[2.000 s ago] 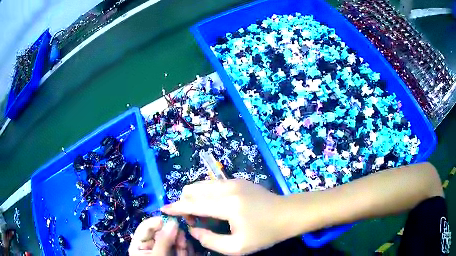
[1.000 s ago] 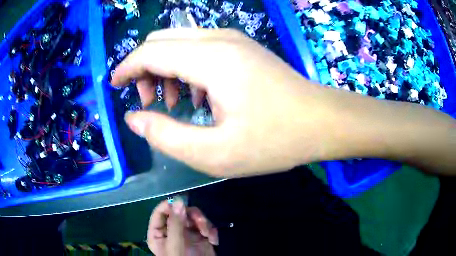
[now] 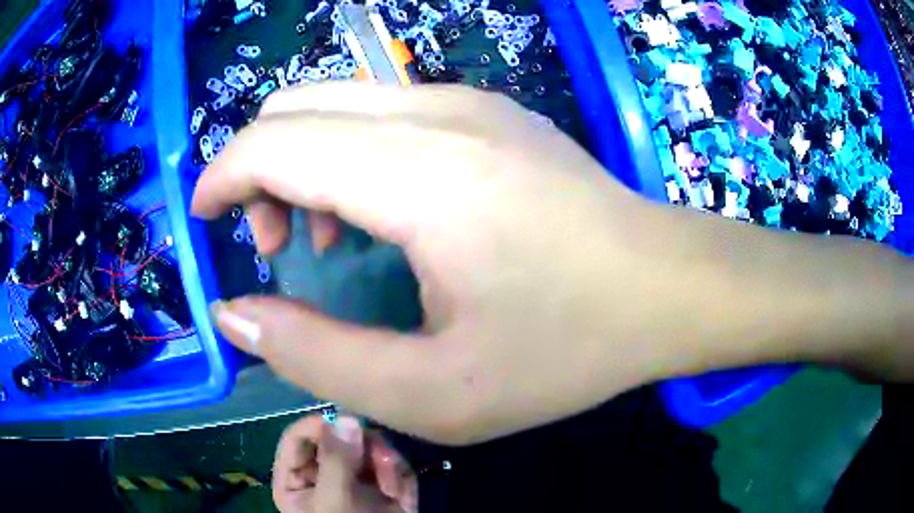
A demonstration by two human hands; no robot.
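My right hand reaches in from the right, large and close to the camera, over the bench edge. Its thumb and fingers are apart, with nothing visible between them. My left hand is low at the bottom, below the bench edge. Its thumb and forefinger pinch a tiny whitish-turquoise piece, too small to make out. Small whitish two-hole links lie scattered on the dark bench top beyond and beside my right hand, which hides some of them.
The left blue bin holds dark parts with red wires. The right blue bin holds turquoise, white, black and pink housings. A utility knife lies among the links. Yellow-black floor tape shows at lower left.
My hands were together two seconds ago and are now apart. Since one second ago, my right hand appears lower and slightly larger, still with its fingers apart. The camera view has shifted.
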